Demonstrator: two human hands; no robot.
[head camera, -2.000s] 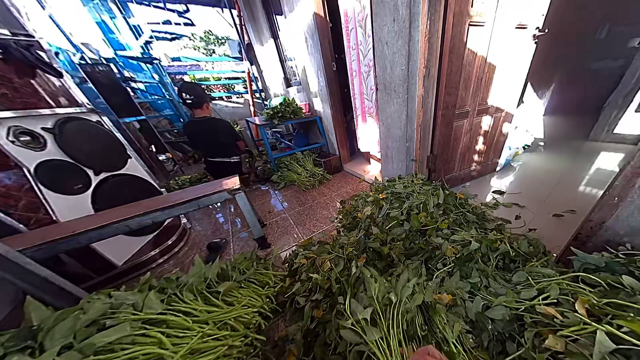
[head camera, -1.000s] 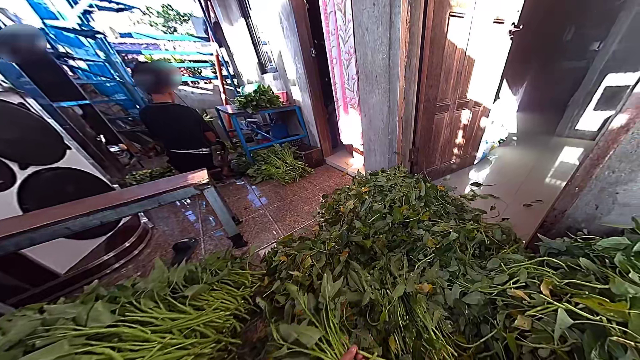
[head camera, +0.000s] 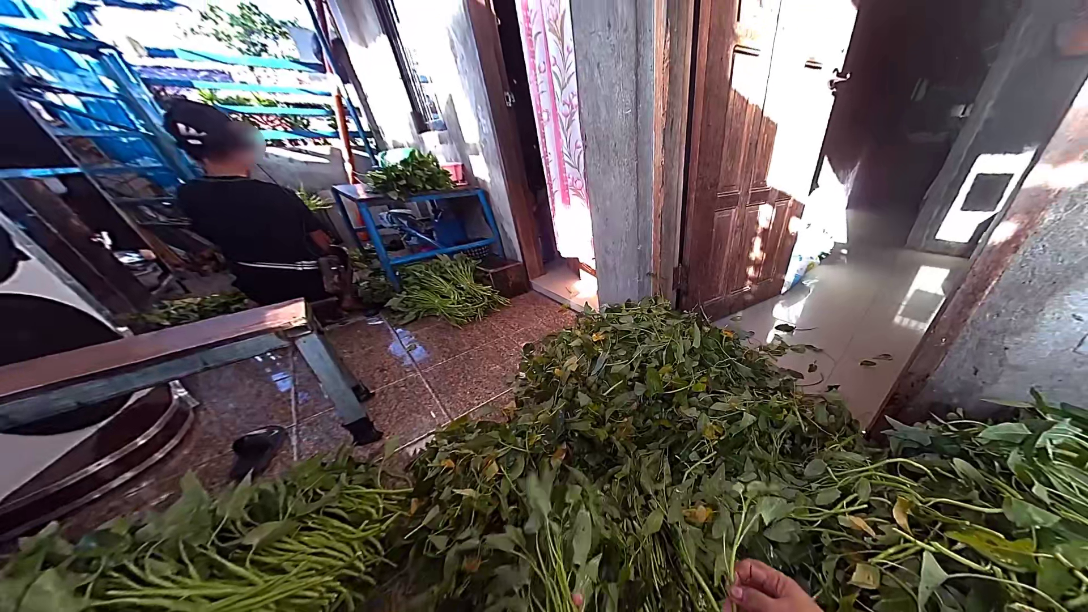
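Note:
My right hand (head camera: 769, 586) shows at the bottom edge, its thumb and fingers closed on a thin green stem with leaves. Of my left hand (head camera: 578, 600) only a fingertip peeks in at the bottom, beside a bunch of leafy stems (head camera: 557, 535); its grip is hidden. A large heap of leafy green stems (head camera: 646, 382), with some yellow leaves, rises in front of both hands. To the left lies a pile of stems laid side by side (head camera: 255, 552). More leafy stems (head camera: 1020, 501) spread at the right.
A person in dark clothes (head camera: 255, 221) is low at the back left, near a blue metal table (head camera: 425, 200) with greens on and below it. A bench (head camera: 153, 357), a black sandal (head camera: 257, 450) and a loudspeaker (head camera: 51, 340) are at left. Behind the heap stand a concrete pillar (head camera: 620, 153) and a wooden door (head camera: 739, 170).
My right hand has come into sight at the bottom with a stem in its fingers. The other person's head has turned to the right since one second ago.

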